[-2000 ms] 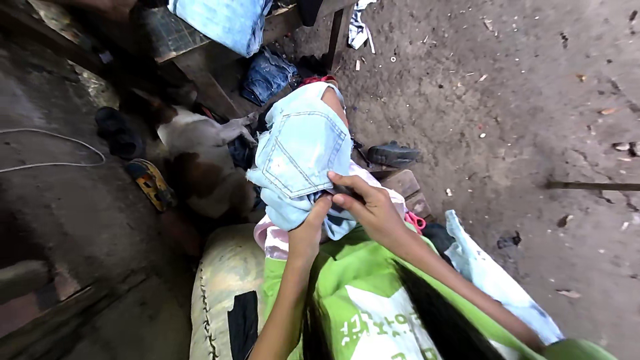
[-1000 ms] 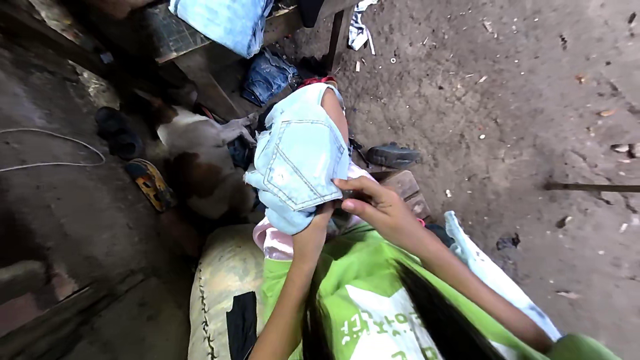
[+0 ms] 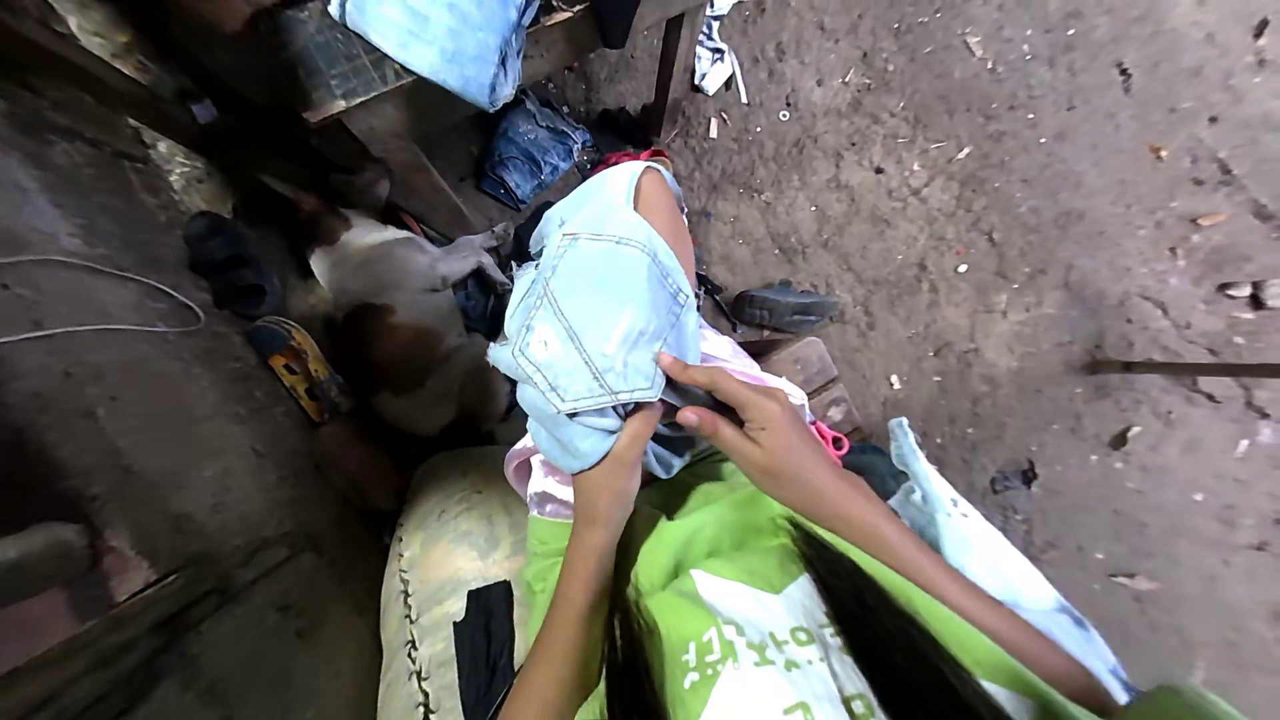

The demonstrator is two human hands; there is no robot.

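A piece of light blue denim with a stitched back pocket (image 3: 600,320) lies over my knee, its edges frayed. My left hand (image 3: 620,465) grips the bunched denim just below the pocket's lower edge. At the pocket's lower right corner, the thumb and fingers of my right hand (image 3: 745,415) pinch the cloth, with a small dark thing between them that I cannot make out. Pink cloth (image 3: 745,362) shows under the denim. Beside my right forearm are the pink handles of scissors (image 3: 830,440), their blades hidden.
A dog (image 3: 400,320) lies at the left, near a sandal (image 3: 300,368). Folded jeans (image 3: 440,40) rest on a wooden bench (image 3: 350,75). A dark shoe (image 3: 785,306) is on the dirt floor. A stuffed sack (image 3: 450,560) is beside me, and pale denim (image 3: 1000,560) lies at my right.
The denim has shifted slightly on my knee. My right hand has moved a little around the pocket's lower corner, while my left hand stays beneath it, holding the cloth.
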